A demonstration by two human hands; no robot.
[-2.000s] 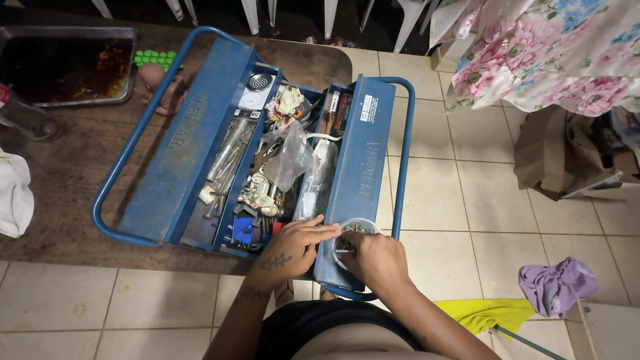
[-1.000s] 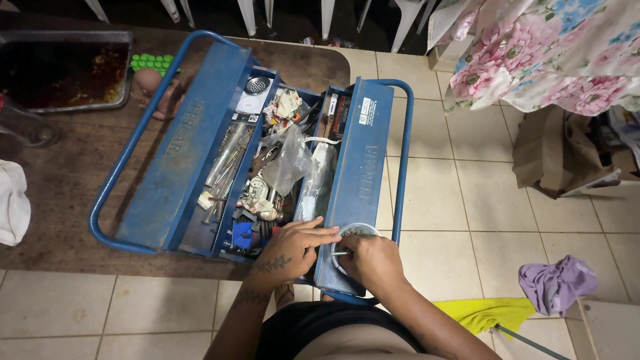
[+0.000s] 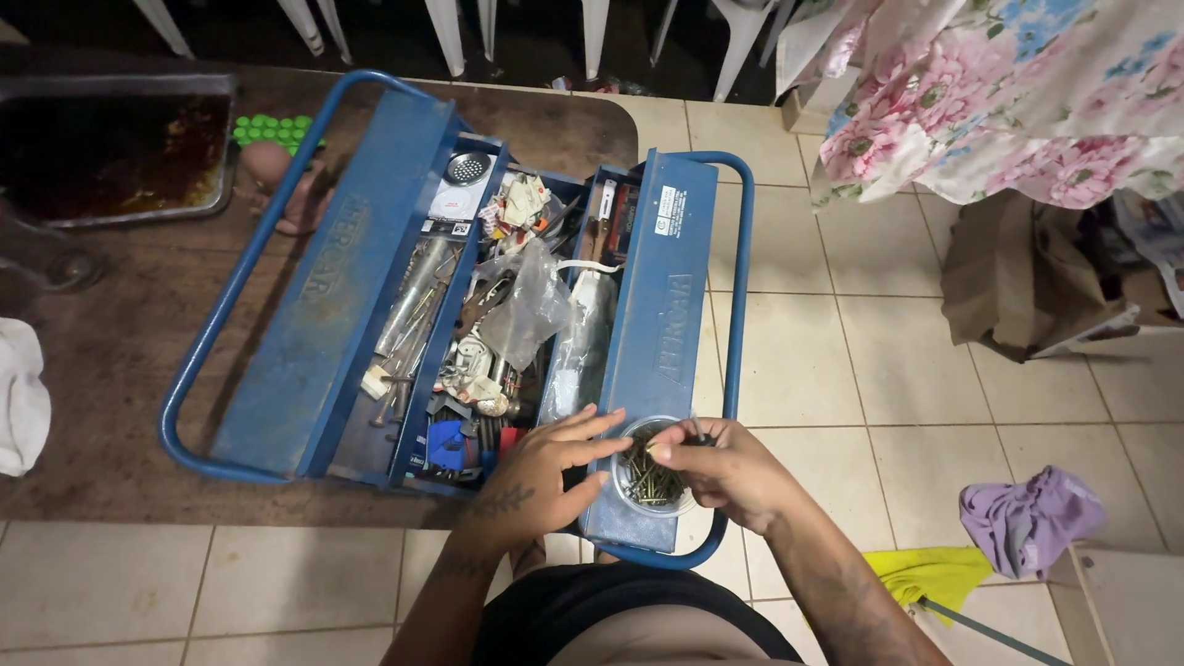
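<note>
A blue metal cantilever toolbox [image 3: 319,277] stands unfolded, its compartments full of tools and small parts. On its right lid sits a round clear plastic tub [image 3: 638,504] of brass-coloured screws [image 3: 654,481]. My left hand [image 3: 555,472] rests at the tub's left side, fingers spread, fingertips touching its rim. Over the tub's upper right, my right hand [image 3: 721,467] has its thumb and fingers closed on small hardware; a yellowish piece shows at the thumb tip and a dark-ended piece sticks up between the fingers. What exactly these are cannot be told. A clear plastic bag [image 3: 529,310] lies in the middle compartment.
The toolbox stands on a brown wooden table [image 3: 120,370]. At the left are a stained metal baking tray [image 3: 227,139], a green bumpy object [image 3: 277,129], a doll [image 3: 296,199] and a white cloth [image 3: 20,398]. A cardboard box [image 3: 999,277], purple cloth [image 3: 1031,518] and yellow cloth [image 3: 930,573] lie at the right.
My right hand has lifted from inside the tub toward its upper right edge, so more of the screws show. My left hand remains beside the tub, its fingers now more spread.
</note>
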